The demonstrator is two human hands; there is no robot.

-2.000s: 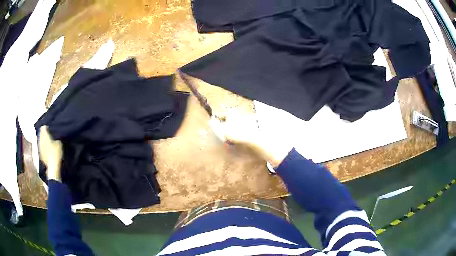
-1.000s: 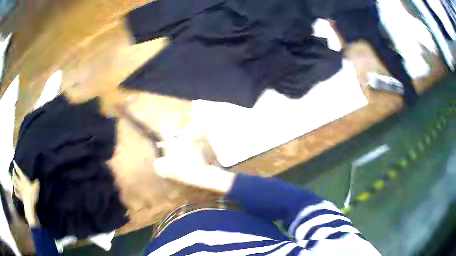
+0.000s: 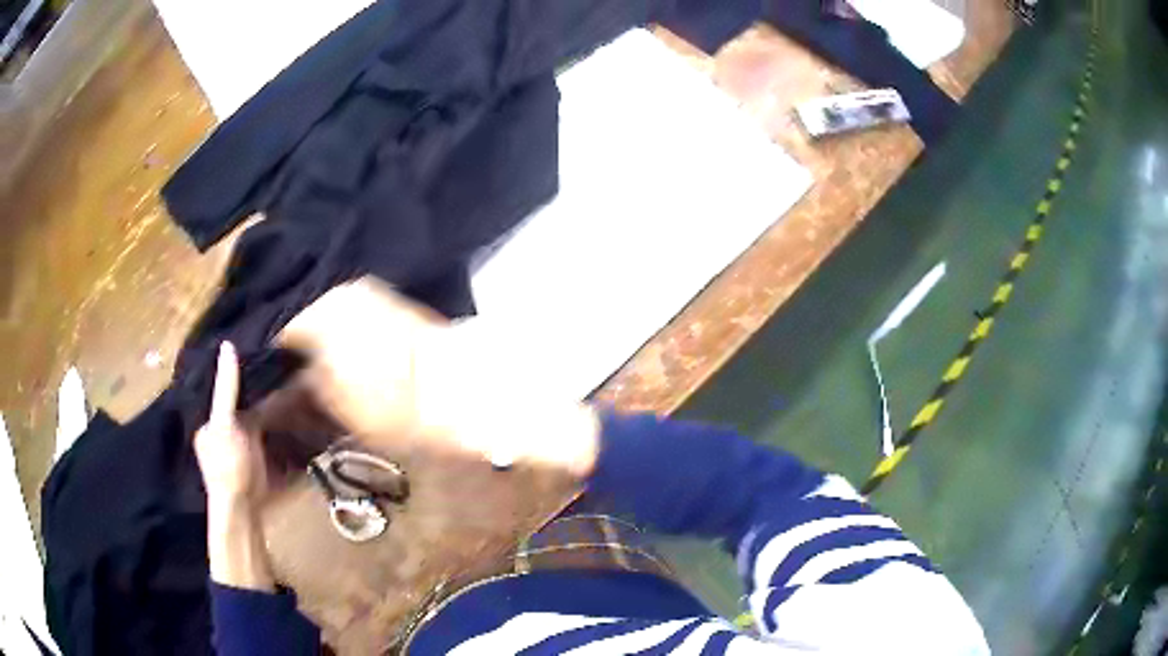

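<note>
Black fabric pieces [image 3: 372, 154] lie across the table, one part reaching down to my hands. My right hand [image 3: 372, 372] is blurred at the fabric's near edge; its fingers meet the cloth, but the grip is unclear. My left hand [image 3: 231, 449] is beside it, index finger raised along the cloth; its hold is also unclear. Fabric scissors [image 3: 359, 493] lie on the table just right of my left hand, pale handle loops showing, blades hidden. More black fabric [image 3: 122, 545] is heaped at the lower left.
A white sheet [image 3: 653, 205] lies partly under the black fabric. A small metal-and-clear object [image 3: 854, 113] lies near the table edge. Another white sheet [image 3: 243, 45] is at the top left. Beyond the brown table [image 3: 717, 333] is green floor with striped tape [image 3: 954, 365].
The view has swung right. The scissors have left my right hand and lie on the table. Both hands have come together at the black fabric, which now reaches toward me.
</note>
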